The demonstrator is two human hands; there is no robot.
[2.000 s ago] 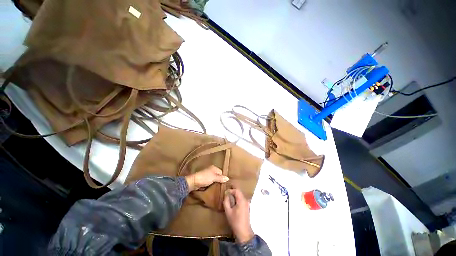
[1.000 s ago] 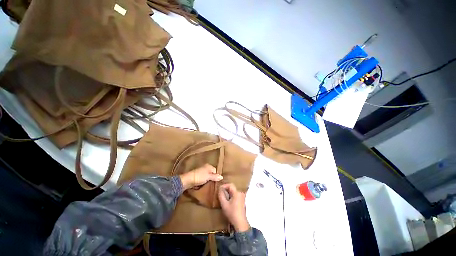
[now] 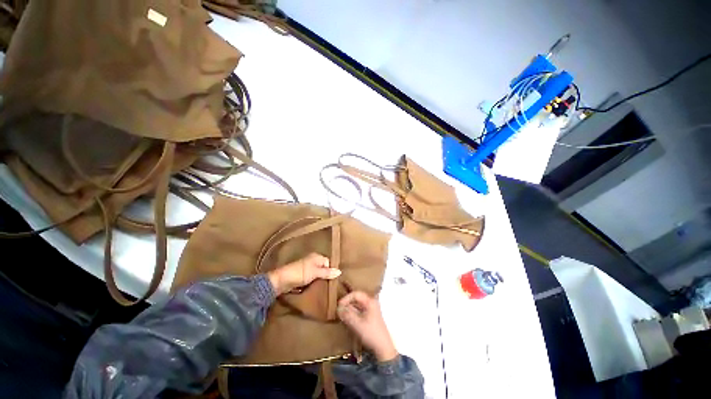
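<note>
A tan-brown bag (image 3: 210, 273) lies flat on the white table in front of me, its gold zip line along the near edge. A narrow brown strap (image 3: 335, 234) crosses its middle. My left hand (image 3: 308, 271) is on the bag at the strap, thumb and fingers closed on the brown material. My right hand (image 3: 365, 318) is just right of the strap's lower end, fingers curled and fingertips together. Whether it pinches a thread or the bag's edge is too small to tell.
Piled brown bags (image 3: 117, 70) with looping straps lie at the left. A smaller brown bag (image 3: 436, 206), a dark-and-silver tool (image 3: 419, 269) with black cord and a red container (image 3: 473, 284) lie to the right. A blue stand (image 3: 507, 125) is beyond.
The view has shifted, so the table things appear further left and slightly higher. My right hand has moved slightly away from the strap; my left hand keeps its hold.
</note>
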